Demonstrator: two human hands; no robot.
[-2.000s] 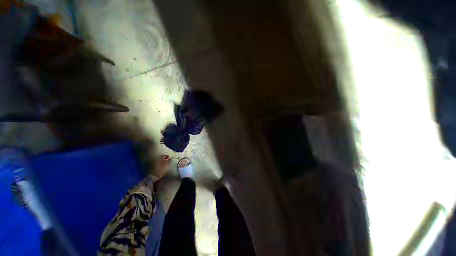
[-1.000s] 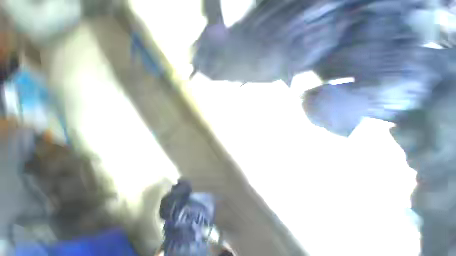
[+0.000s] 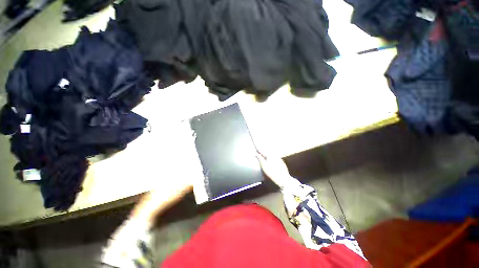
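Observation:
A closed black ledger lies at the table's front edge in the middle, its lower end near or just over the edge. Its cover shines and its left edge looks worn and pale. My right hand is at the ledger's right edge, its fingertips against it and the other fingers hidden. My left hand is by the ledger's lower left corner, washed out and blurred, so its fingers and contact cannot be made out.
Navy bundles with white tags lie at left. Large charcoal-black bundles lie behind the ledger, quilted navy bundles at right. The pale table has a yellowish edge. An orange-red bin and blue bin stand low at right.
The view has swung from the floor to the table. The dark cloth bundle, first on the floor and then blurred at my hands, is no longer at my hands. The ledger is now in view between them.

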